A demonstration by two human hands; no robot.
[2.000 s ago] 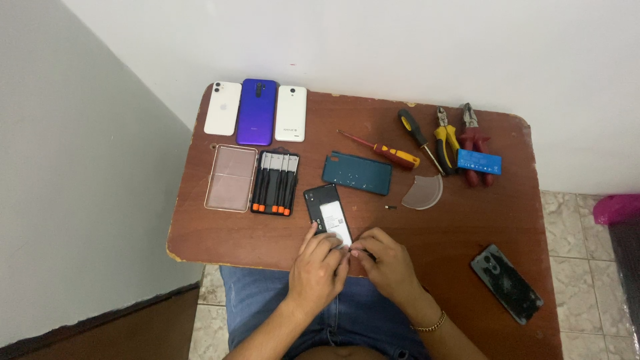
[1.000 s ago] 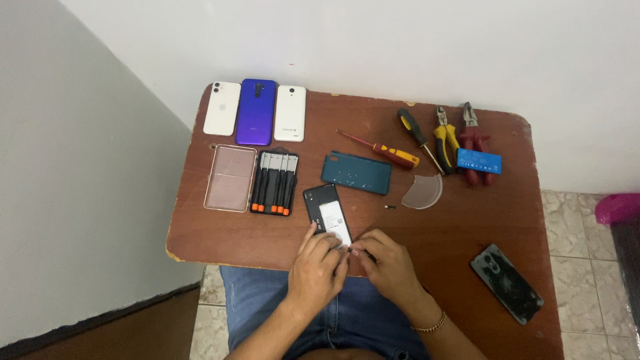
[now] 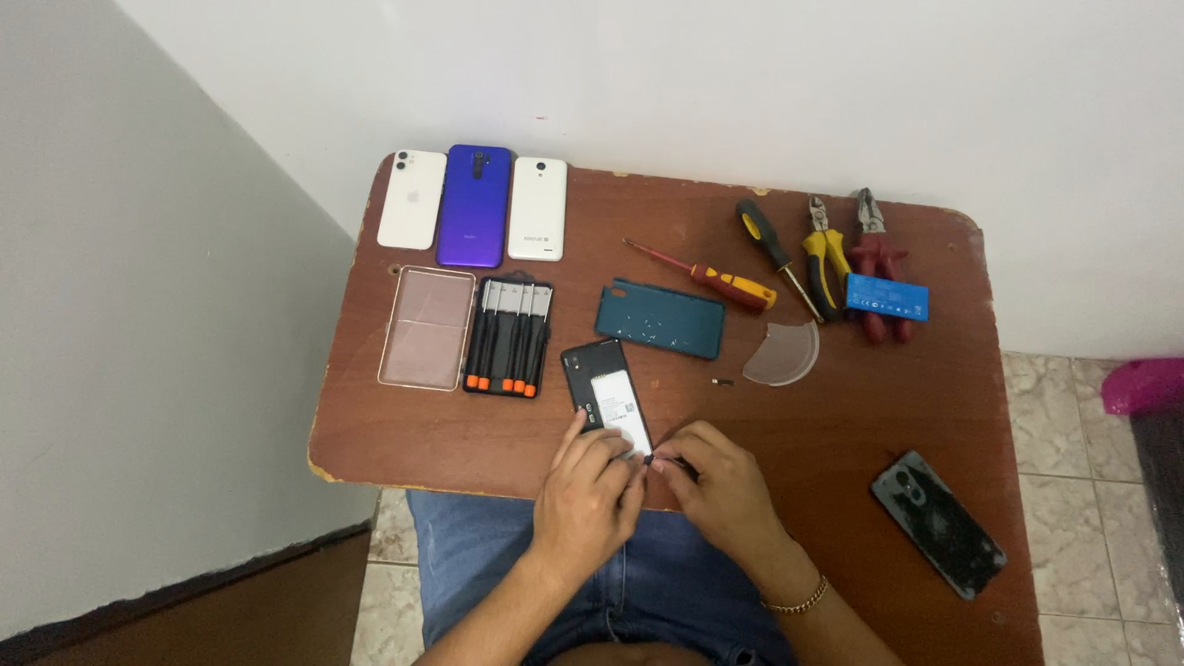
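Observation:
A black smartphone (image 3: 580, 375) lies back up near the table's front edge, its rear cover off and a white battery (image 3: 614, 404) showing. My left hand (image 3: 592, 476) rests over its lower left part, fingers on the phone and battery. My right hand (image 3: 721, 481) is at the phone's lower right corner, thumb and forefinger pinched around something small and dark; what it is cannot be told. Behind the phone lies a teal phone cover (image 3: 661, 319). To the left, a case of precision screwdrivers (image 3: 510, 338) lies beside a clear plastic lid (image 3: 426, 328).
Three phones lie at the back left: white (image 3: 412, 201), purple (image 3: 474, 205) and white (image 3: 537, 208). Behind right are two screwdrivers (image 3: 731, 285) (image 3: 777, 254), two pliers (image 3: 823, 250) (image 3: 868, 240), a blue battery (image 3: 886, 297), a clear curved plastic piece (image 3: 784, 354) and a dark phone (image 3: 937, 524).

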